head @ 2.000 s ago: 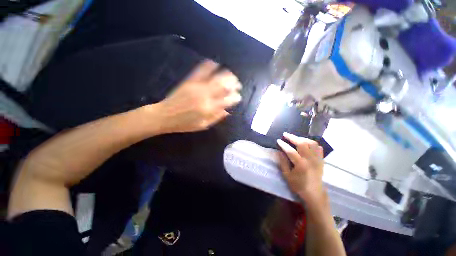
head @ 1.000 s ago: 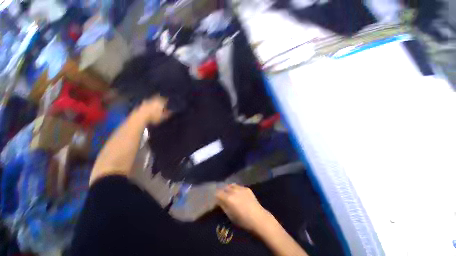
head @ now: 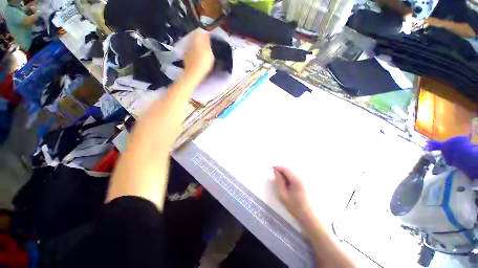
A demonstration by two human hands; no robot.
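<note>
My left hand (head: 200, 55) is stretched out at the upper left, over the heap of cut scraps. It is blurred, and a black cloth piece (head: 222, 56) shows right beside it; I cannot tell whether the fingers hold it. My right hand (head: 289, 186) rests loosely curled on the white machine table (head: 251, 141); I cannot tell whether something thin is in its fingers. The white sewing machine head (head: 437, 204) with a blue stripe stands at the right edge, away from both hands.
Black, grey and white scraps (head: 137, 68) lie heaped at the upper left. A small black piece (head: 291, 84) lies at the table's far edge. Black cloth stacks (head: 419, 57) and an orange box (head: 445, 107) stand behind. Another person's arm (head: 452, 26) shows top right. Dark cloth (head: 57, 196) lies lower left.
The view has swung from the machine to the lower left, then back up across the table. My left hand has moved to the scrap heap, my right hand onto the table. The panel has left the table.
</note>
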